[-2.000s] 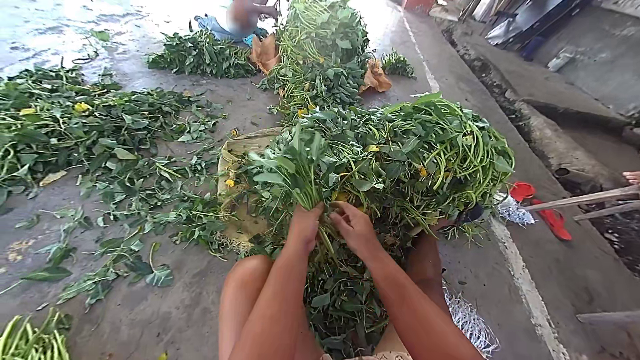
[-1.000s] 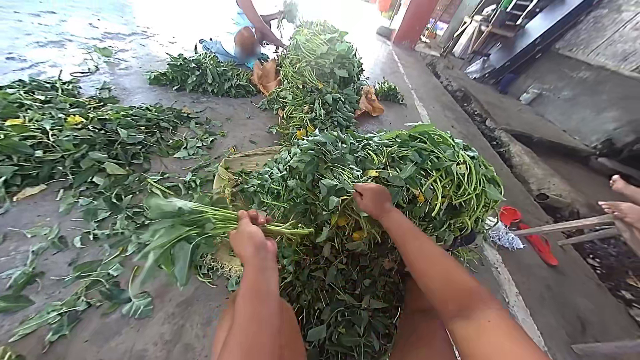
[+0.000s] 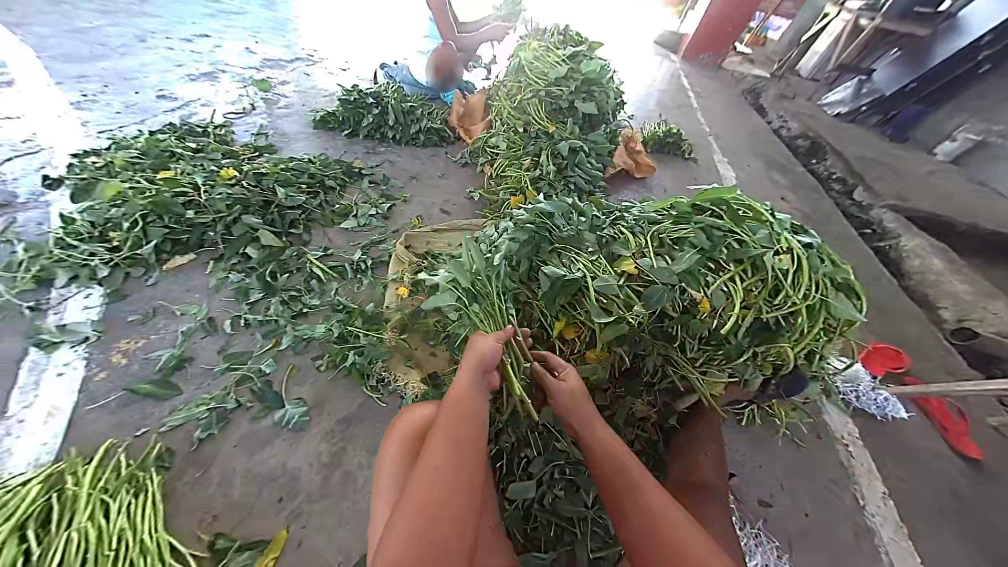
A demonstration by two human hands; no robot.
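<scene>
My left hand (image 3: pixel 487 358) is closed around the stems of a small bunch of leafy greens (image 3: pixel 480 299), its leaves pointing up and away from me. Beside it, my right hand (image 3: pixel 557 382) has its thumb and fingers at the lower stems of that bunch; whether it grips a stem is hard to tell. A large heap of leafy greens (image 3: pixel 669 276) with long pale stems lies just beyond and right of my hands, partly on a tan sack (image 3: pixel 402 260). More loose leaves (image 3: pixel 551 504) lie between my legs.
Loose greens (image 3: pixel 213 189) spread over the concrete at left. Cut stems (image 3: pixel 87 504) lie at lower left. Ahead, another tall heap (image 3: pixel 551 110) stands near a seated person (image 3: pixel 445 63). Red slippers (image 3: pixel 949 417) and white shredded strips (image 3: pixel 866 390) are at right, beside a wooden pole (image 3: pixel 961 388).
My left hand has brought the bunch from the left back to the middle, leaves now upward. My right hand has left the heap and come beside my left hand.
</scene>
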